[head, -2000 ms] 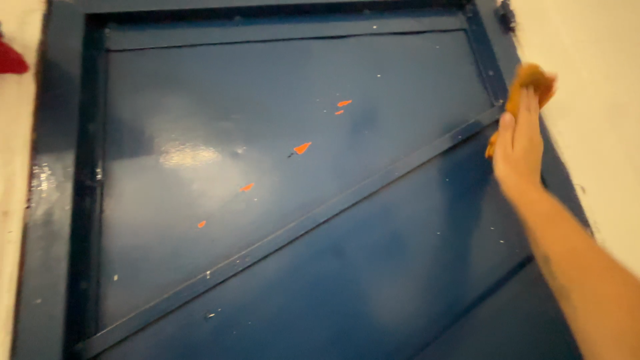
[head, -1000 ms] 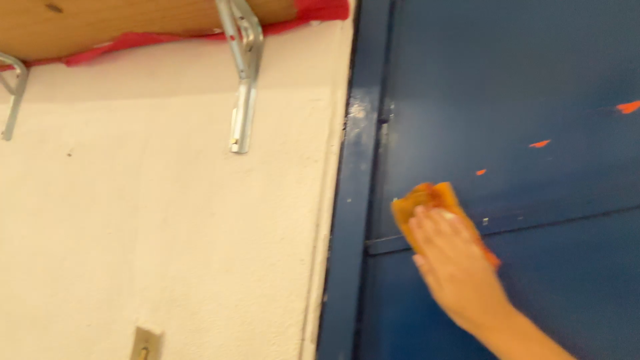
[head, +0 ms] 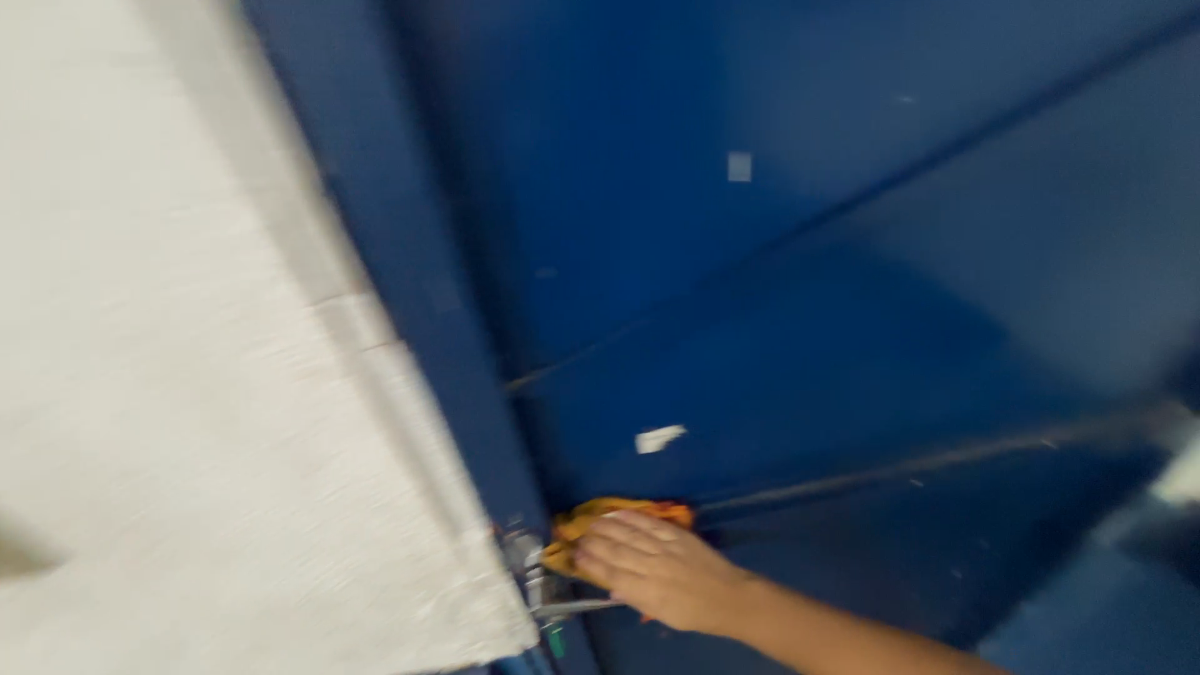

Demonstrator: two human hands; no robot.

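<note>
My right hand presses an orange-yellow cloth flat against the lower left part of a blue painted door, beside the door's edge. Just below and left of the cloth is a metal door handle, partly hidden by the hand and cloth. A torn white scrap is stuck on the blue panel above the hand, and a small pale square sits higher up. My left hand is out of view.
A blue frame runs down the door's left side, next to a white wall. Raised ledges cross the door. Something pale and blurred shows at the right edge.
My right hand and the cloth have moved from the door's right edge to its left side, then down beside the handle. The view has swung left, then down.
</note>
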